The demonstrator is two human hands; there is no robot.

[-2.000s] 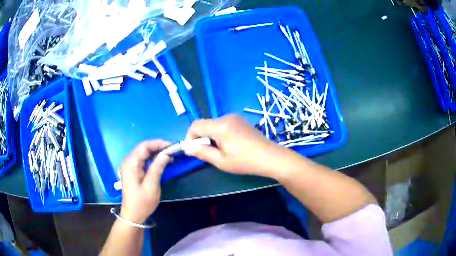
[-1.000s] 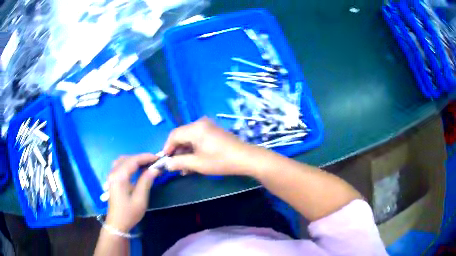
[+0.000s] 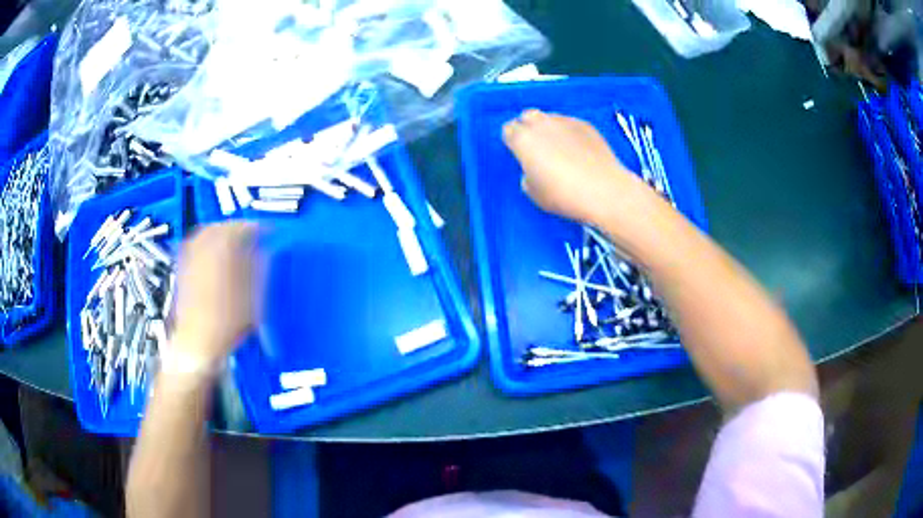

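My left hand (image 3: 215, 288) is blurred, over the gap between the left tray (image 3: 77, 390) of grey-white assembled units (image 3: 121, 293) and the middle tray (image 3: 349, 405). My right hand (image 3: 557, 162) is over the far left part of the right tray (image 3: 488, 253), fingers bent down. What either hand holds cannot be seen. White short tubes (image 3: 294, 167) lie at the middle tray's far end, and a few more, like this tube (image 3: 420, 337), near its front. Thin rods with dark ends (image 3: 612, 298) lie in the right tray, partly under my right forearm.
A crinkled clear bag (image 3: 243, 71) covers the middle tray's far end. Other filled blue trays stand at the far left (image 3: 22, 243) and far right (image 3: 896, 182). A small clear bag (image 3: 698, 25) lies at the back. Part of a person's hand (image 3: 855, 40) shows top right.
My hands have parted: the left moved to the left tray side, the right up into the right tray. Tubes now show at the middle tray's front. The camera view has shifted.
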